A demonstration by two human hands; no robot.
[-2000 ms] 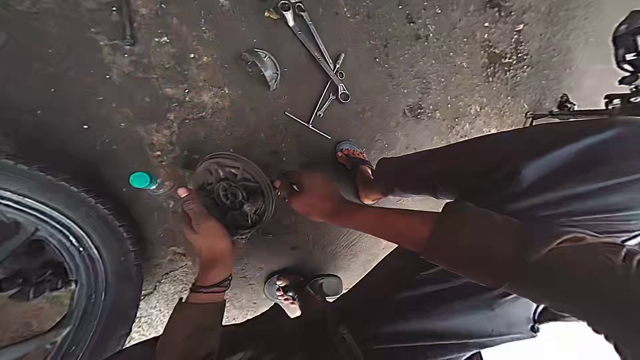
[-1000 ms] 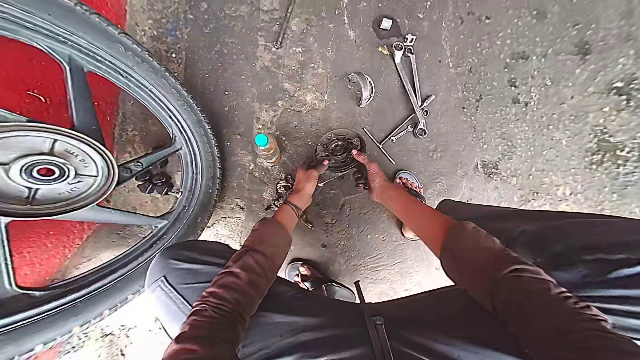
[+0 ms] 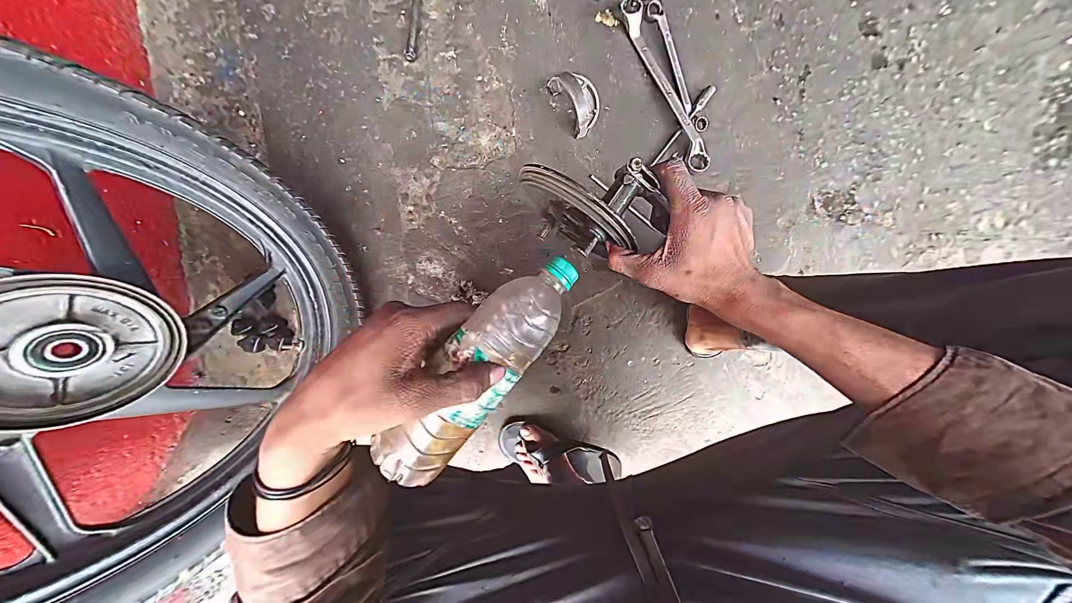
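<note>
My left hand (image 3: 394,368) is closed around a clear plastic bottle (image 3: 512,322) with a green cap and some brownish liquid low in it. The bottle lies tilted, its cap (image 3: 562,272) toward the upper right. Just beyond the cap, my right hand (image 3: 699,239) grips a round metal brake plate (image 3: 578,203), which stands on edge. A shaft and lever stick out on its right side, near my thumb and fingers. Small jets or streaks show between cap and plate, too blurred to name.
A motorcycle wheel (image 3: 327,276) with a tyre fills the left side, over red-painted ground. A curved brake shoe (image 3: 578,102) lies beyond the plate. Ring spanners (image 3: 666,79) and a T-handle tool lie at the upper right. A metal rod (image 3: 414,29) is at the top. My sandalled foot (image 3: 544,452) is below.
My left hand has let go of the brake plate and taken hold of the bottle, which stood on the ground before. My right hand now holds the plate on edge.
</note>
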